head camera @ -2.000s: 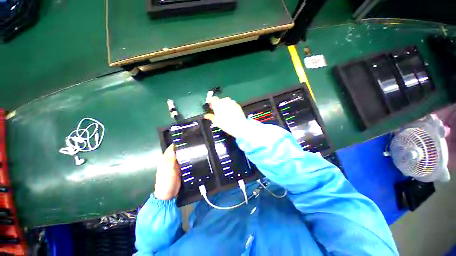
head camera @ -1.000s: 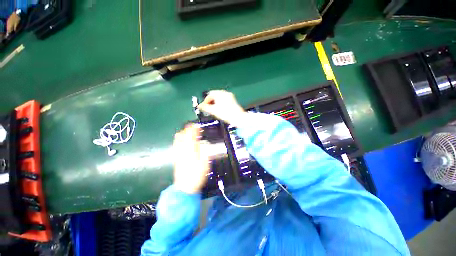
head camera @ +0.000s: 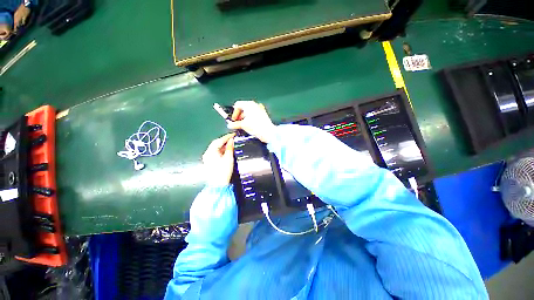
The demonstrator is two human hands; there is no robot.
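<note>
A black phone tray (head camera: 283, 194) holds several smartphones side by side. The leftmost smartphone (head camera: 254, 176) shows white and green text lines. White cables (head camera: 287, 232) run from the phones' near ends. My right hand (head camera: 250, 119) is at the leftmost phone's far end, its fingers closed on a test plug (head camera: 222, 111) with a white piece and a dark part. My left hand (head camera: 219, 157) is at the phone's upper left corner, fingertips close together near the plug; whether it grips anything is hidden.
Tangled white earphones (head camera: 143, 142) lie at left. An orange-red rack (head camera: 47, 187) stands at far left. A raised platform (head camera: 281, 42) is beyond the tray. A second phone tray (head camera: 468, 111) and a white fan (head camera: 521, 188) are at right. A person's hands (head camera: 13, 22) show at upper left.
My left hand has left the tray's left side and moved up to the phone's far end. My right hand has moved left to the leftmost phone. The view has shifted left.
</note>
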